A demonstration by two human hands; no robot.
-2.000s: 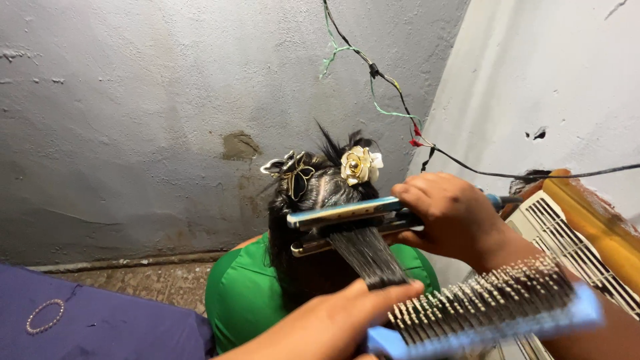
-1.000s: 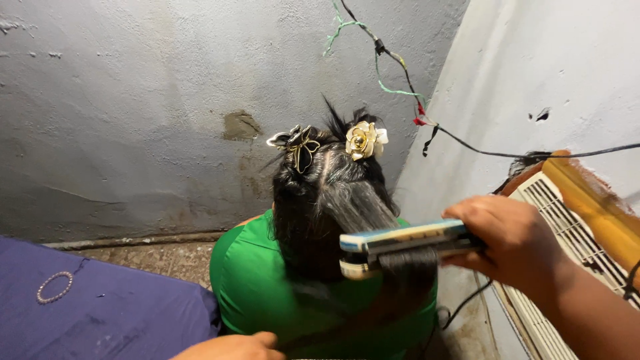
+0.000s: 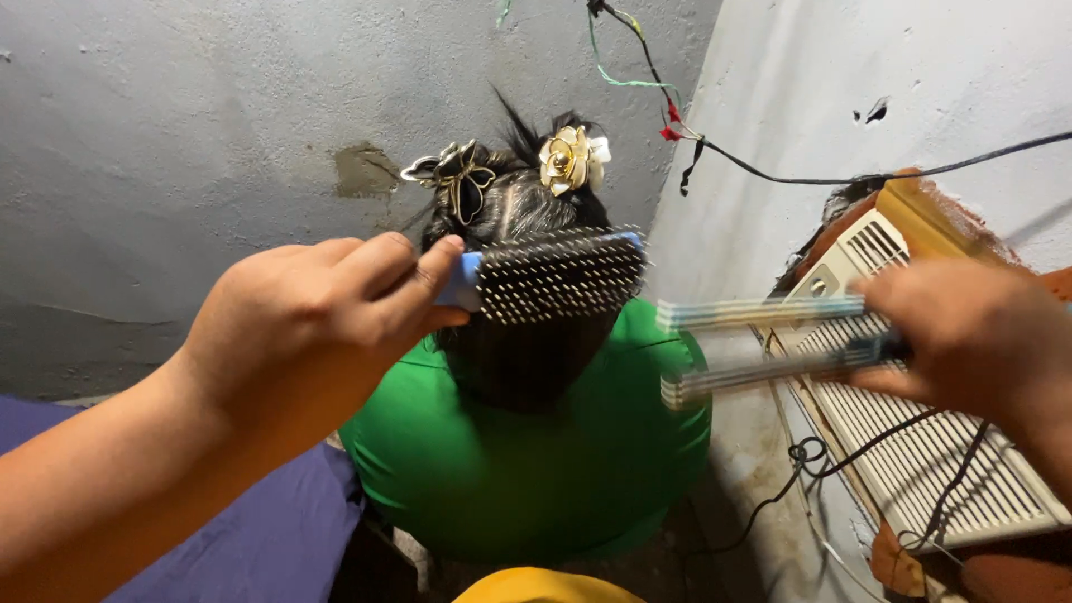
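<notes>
My left hand (image 3: 335,293) grips a blue hairbrush (image 3: 557,276) with a black pad and pale-tipped bristles. The brush lies across the back of the dark hair (image 3: 528,209) of a seated person in a green top (image 3: 536,469), bristles facing up toward the camera. To the right, my right hand (image 3: 946,343), blurred, holds a hair straightener (image 3: 762,314); its two plates are apart with no hair between them. A black butterfly clip with gold edging (image 3: 465,180) sits at the left of the crown, and a cream and gold flower clip (image 3: 568,161) at the right.
A slatted air conditioner (image 3: 938,452) is set in the right wall, with a black cord (image 3: 754,511) hanging before it. Electrical wires (image 3: 779,178) cross the upper right. Purple cloth (image 3: 260,528) covers a surface at lower left. Something yellow (image 3: 544,586) shows at the bottom edge.
The straightener was around a lock of hair; it is now off the hair, farther right, with its plates apart. My left hand has come up from the bottom edge with the brush to the head.
</notes>
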